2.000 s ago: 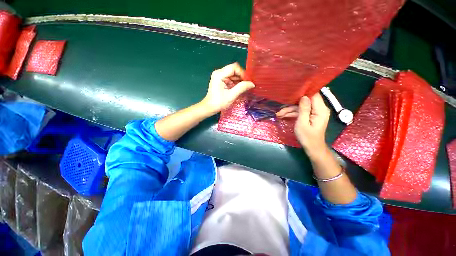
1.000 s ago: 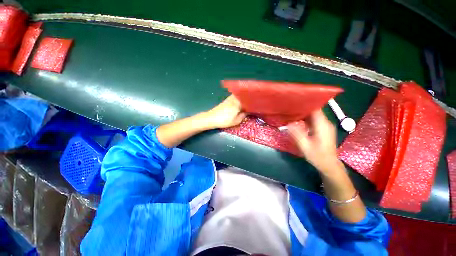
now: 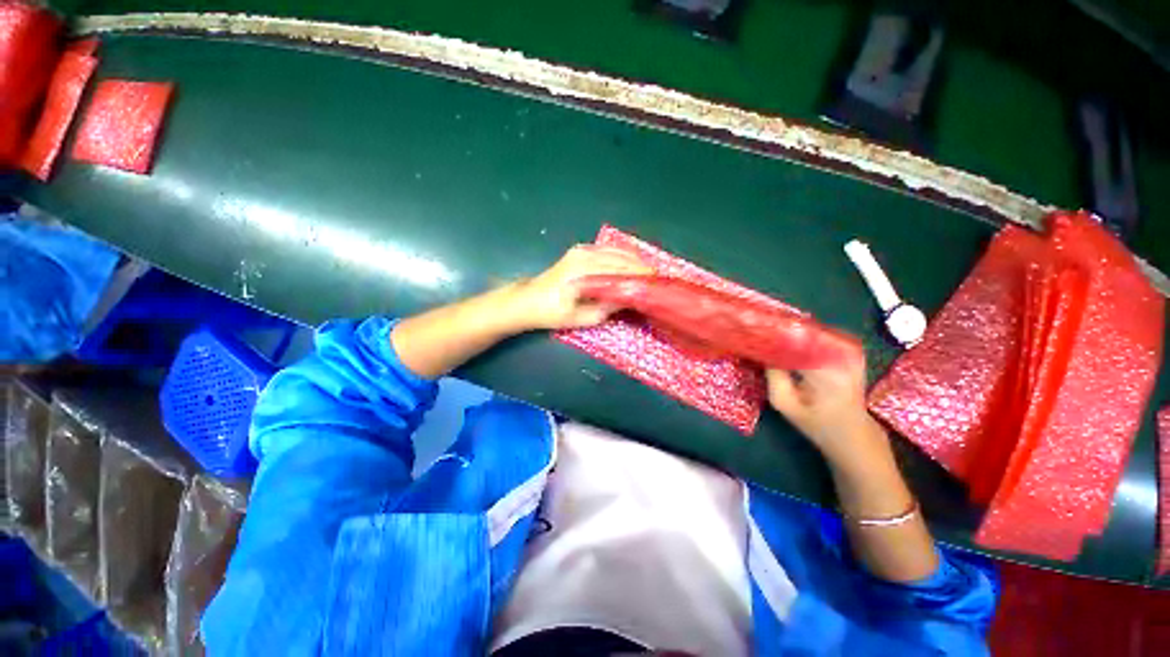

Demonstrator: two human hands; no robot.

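A red bubble bag point(image 3: 719, 318) is held between my two hands, tilted and seen nearly edge-on. My left hand point(image 3: 584, 285) grips its left end. My right hand point(image 3: 816, 392) holds its right end, slightly blurred. Another red bubble bag point(image 3: 699, 379) lies flat on the dark green bench under it. Whether a unit is inside the held bag cannot be told.
A pile of red bubble bags point(image 3: 1071, 385) lies at the right, with a small white round-headed tool point(image 3: 889, 295) beside it. Beyond the worn edge strip point(image 3: 565, 80), the conveyor carries dark units point(image 3: 890, 71). More red bags point(image 3: 122, 126) lie far left. A blue stool point(image 3: 212, 398) stands below.
The held bag was raised high, then came down and now sits low and narrow over the flat bag. The dark item seen between my hands earlier is out of sight. The conveyor units have shifted.
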